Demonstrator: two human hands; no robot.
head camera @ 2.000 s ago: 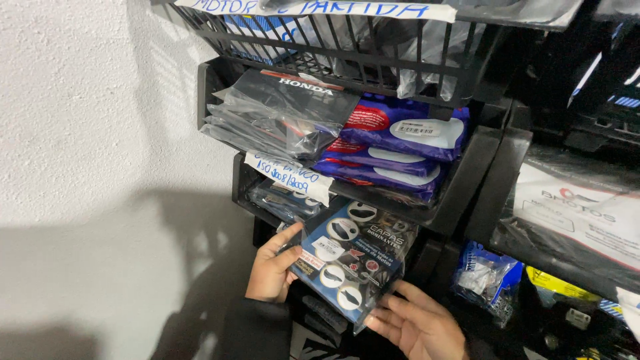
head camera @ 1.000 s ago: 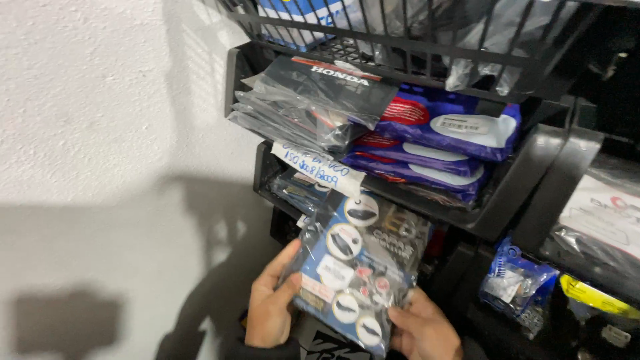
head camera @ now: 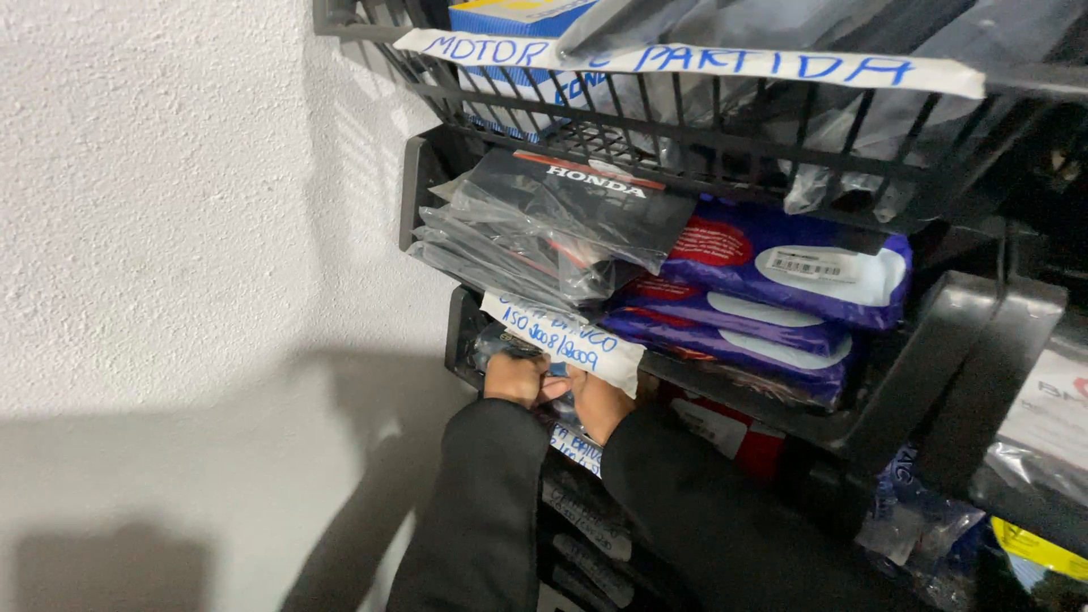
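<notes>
Both hands reach into the lower black bin, beneath a handwritten paper label [head camera: 565, 344]. My left hand [head camera: 516, 379] is at the bin's left part, with its fingers curled against plastic-wrapped packets [head camera: 501, 342]. Close beside it, my right hand [head camera: 599, 404] is partly covered by the label. The hands nearly meet. Whether either one grips a packet cannot be made out. Just above them, black Honda packages [head camera: 586, 200] in clear plastic lie stacked beside purple packages [head camera: 790, 263] with white ovals.
A black wire basket [head camera: 705, 127] with a blue and white box [head camera: 518, 76] hangs over the bins. The textured white wall [head camera: 170, 212] is close on the left. More black bins [head camera: 960, 357] stand at right, holding bagged items. A red and white package [head camera: 722, 429] shows below the purple ones.
The dark blue packet that both hands held in front of the bins is no longer visible in front of them. Both hands have moved forward into the lower bin.
</notes>
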